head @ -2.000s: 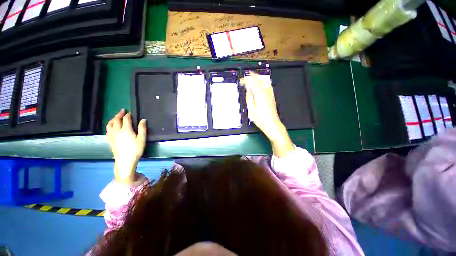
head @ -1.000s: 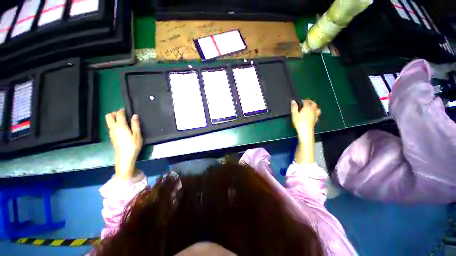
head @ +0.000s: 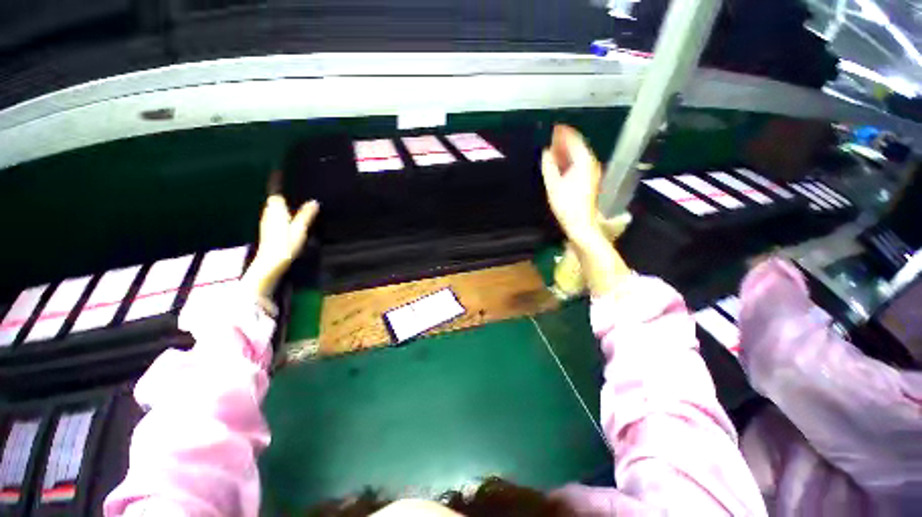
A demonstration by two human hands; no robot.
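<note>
A black phone tray [head: 334, 177] with three lit phones [head: 427, 150], white with a red line, lies on top of the dark stack at the back centre. My left hand [head: 281, 237] is at the stack's left end, thumb spread. My right hand [head: 574, 187] is raised at its right end, palm turned inward. Both hands look open; I cannot tell whether their fingers touch the tray. The tray's ends are dark and hard to see.
A lit phone [head: 425, 314] lies on the wooden board [head: 354, 313]. Stacked trays with phones [head: 106, 303] stand at left, and others [head: 708, 192] at right. A slanting post [head: 657, 96] rises beside my right hand. A pink-sleeved person [head: 829, 364] is at right.
The tray with three phones has gone from the green mat; a tray with three phones now tops the back stack. Both hands have moved forward there, and the view has tilted up.
</note>
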